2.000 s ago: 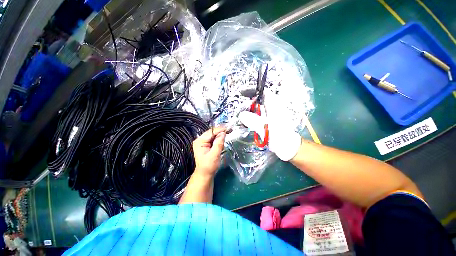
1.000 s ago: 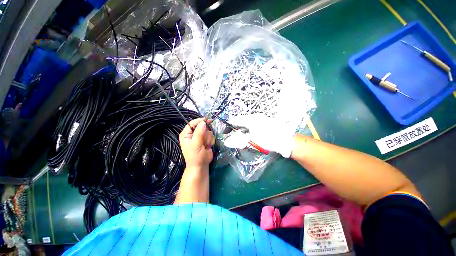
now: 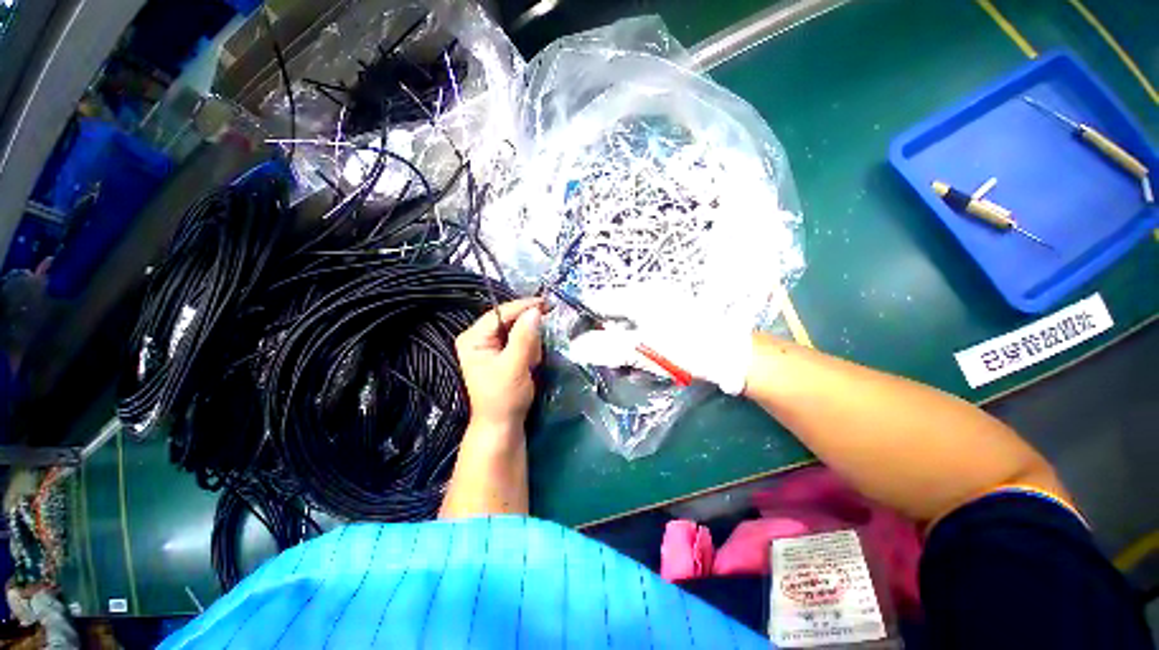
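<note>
My bare left hand (image 3: pixel 502 362) pinches a black cable end between thumb and fingers, at the right side of the coiled black cable (image 3: pixel 369 394). My right hand (image 3: pixel 674 340), in a white glove, holds scissors (image 3: pixel 664 364). One red handle shows, and the dark blades point left to the cable end at my left fingertips. Whether the blades touch it cannot be told. Behind my right hand an open clear plastic bag (image 3: pixel 763 165) holds a heap of small white pieces (image 3: pixel 648 222).
A second clear bag (image 3: pixel 477 38) with short black and white-tipped pieces lies behind the coils. A blue tray (image 3: pixel 1017 273) with two needle-like tools is at the right, beside a white bench label (image 3: pixel 1033 340). Pink cloth (image 3: pixel 763 546) and a printed card (image 3: pixel 826 590) are at the lap.
My left hand first moved left and now stays nearly in place. The scissors turned from pointing away from me to pointing left, at my left fingertips.
</note>
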